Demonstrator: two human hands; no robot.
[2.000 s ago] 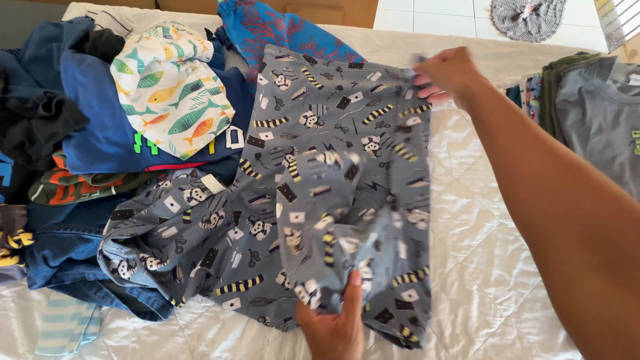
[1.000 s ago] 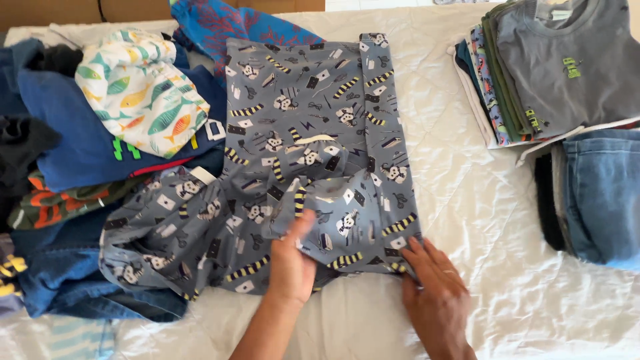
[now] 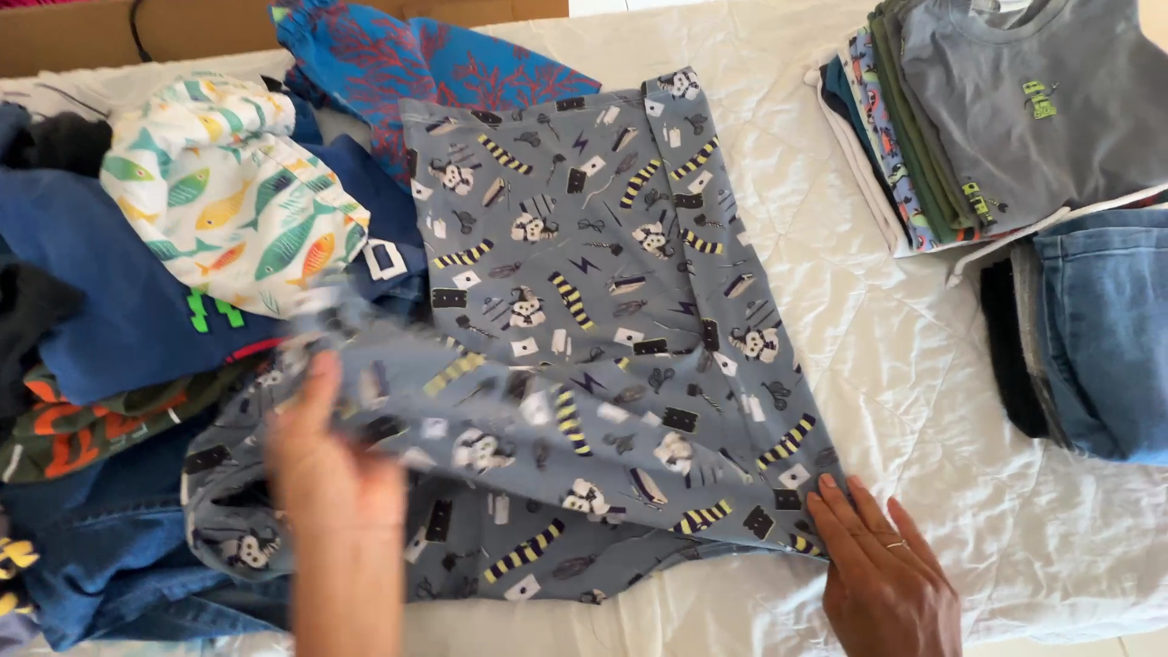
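A grey patterned cloth garment [image 3: 584,301], printed with owls, striped scarves and envelopes, lies spread on the white quilt, its right edge folded inward in a narrow strip. My left hand [image 3: 338,465], blurred, grips a raised layer of it at the left, beside the bunched part. At the lower right corner, my right hand [image 3: 881,566] rests flat with its fingertips on the cloth's edge; a ring shows on one finger. The exact shape of the garment is hidden by its folds.
Left of the garment is a loose heap with white fish-print cloth [image 3: 237,201], a blue garment [image 3: 109,274] and jeans [image 3: 137,538]. A blue cloth with red coral print [image 3: 438,68] lies behind. Folded shirts [image 3: 1013,119] and folded jeans [image 3: 1109,338] lie at right on the quilt [image 3: 821,301].
My left hand has moved left, drawing the upper layer of the grey cloth with it. My right hand remains at the lower right corner, where it was one second ago.
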